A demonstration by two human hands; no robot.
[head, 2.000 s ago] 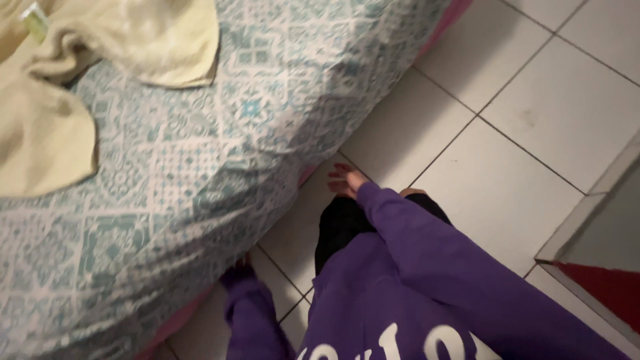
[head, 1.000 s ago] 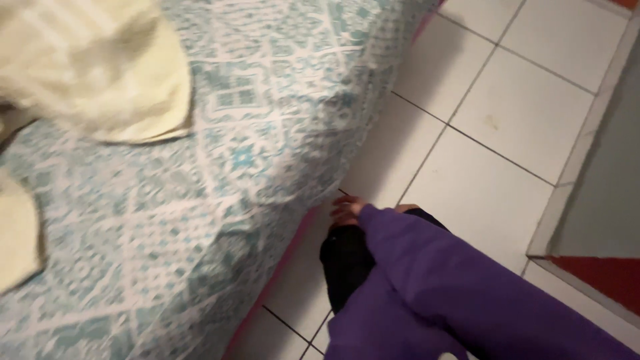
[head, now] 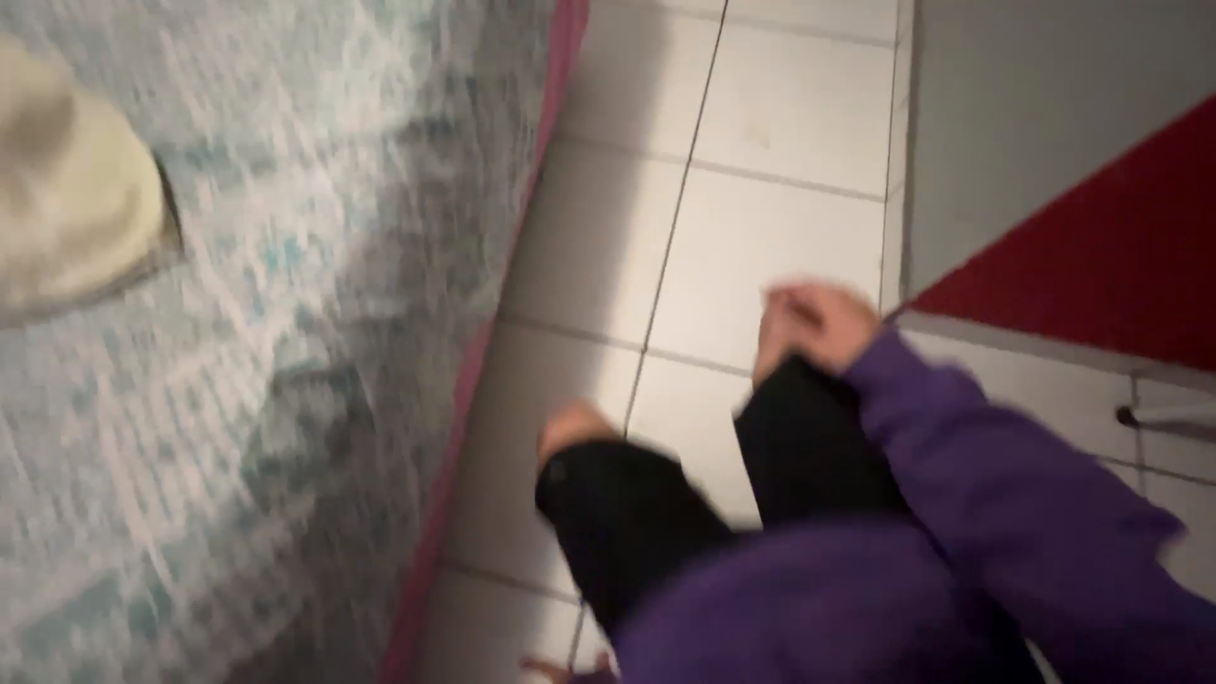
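My right hand [head: 825, 321], blurred, hangs in front of my body over my right leg, below a purple sleeve; whether its fingers are apart or closed is not clear. Only a small part of my left hand [head: 560, 668] shows at the bottom edge, near the pink edging of the bed, with its fingers spread and no object visible in it. A patterned teal and white bedsheet [head: 285, 380] covers the bed at the left. On it lies a pale yellow cloth [head: 76, 199], partly out of view.
White floor tiles [head: 608, 237] run between the bed and a grey and red wall or panel [head: 1045, 123] at the right. A thin white rod with a dark tip [head: 1168, 415] is near the right edge. My black-clad legs [head: 627, 513] stand on the tiled strip.
The view has shifted, with the bed farther left. My right hand has moved away from the bed's edge, to the right. Part of my left hand, unseen one second ago, shows at the bottom.
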